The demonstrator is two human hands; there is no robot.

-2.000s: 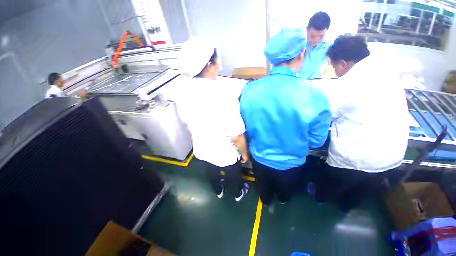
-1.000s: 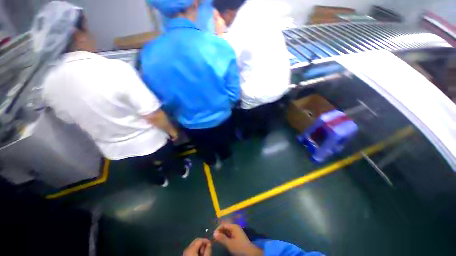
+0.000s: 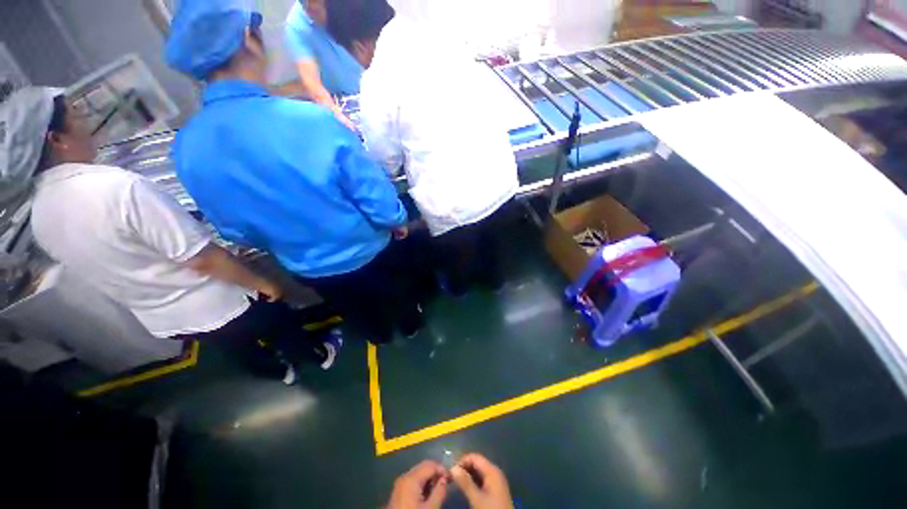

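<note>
My left hand (image 3: pixel 420 486) and my right hand (image 3: pixel 481 483) are bare and close together at the bottom edge, partly cut off by it. Their fingertips meet around a tiny pale thing (image 3: pixel 449 459), too small to name. Its lower part is hidden between the fingers. I cannot tell which hand bears it; the fingers of both are pinched at it. The green floor (image 3: pixel 537 437) lies beneath the hands.
Several people stand at the conveyor, one in a blue jacket (image 3: pixel 278 179). Right of them are the roller conveyor (image 3: pixel 636 89), an open carton (image 3: pixel 597 224) and a blue-purple stool (image 3: pixel 629 288). A large white panel (image 3: pixel 786 179) curves along the right. Yellow lines (image 3: pixel 537 397) mark the floor.
The view has swung right and down from the people. Both hands, out of view two seconds ago, came in at the bottom, and their fingertips are now closer together.
</note>
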